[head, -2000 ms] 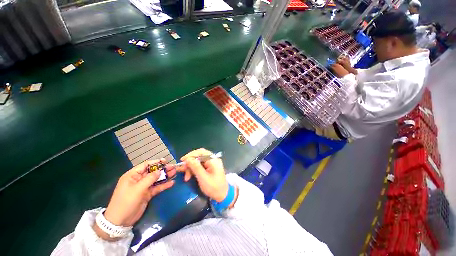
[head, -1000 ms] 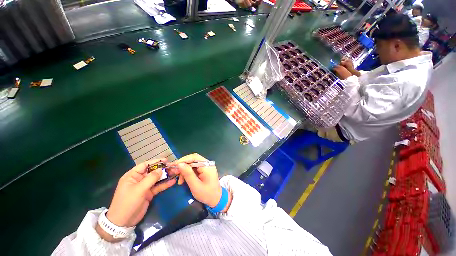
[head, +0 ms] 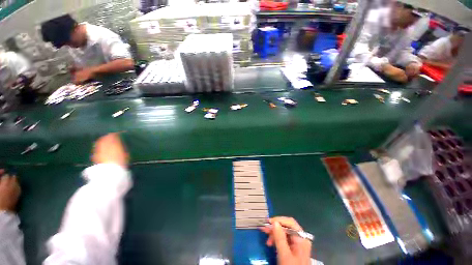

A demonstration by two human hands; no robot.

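My right hand (head: pixel 290 242) holds pale, thin tweezers (head: pixel 301 234) at the lower end of the tan strip sheet (head: pixel 250 194) on blue backing. The tweezers' tip is at its lowest strips. A white-sleeved arm at the left, seemingly mine, reaches over the green belt; its hand (head: pixel 109 150) is blurred, and I cannot tell if its fingers hold anything. The module from before is not seen in either hand. The orange-red label sheet (head: pixel 358 202) lies right of my right hand, with a small yellow ring (head: pixel 352 231) beside it.
Small modules (head: pixel 210 113) lie spaced along the belt (head: pixel 181 137). Another person's hand (head: pixel 7 191) is at the far left edge. Across the belt are stacked white trays (head: pixel 207 63) and several people. At right are a second strip sheet (head: pixel 389 207), a clear bag (head: pixel 411 155) and a blister tray (head: pixel 450 171).
The view has swung left and up. My right hand with the tweezers has left the module and moved to the strip sheet. My left hand has left the spot beside it, seemingly reaching out over the belt.
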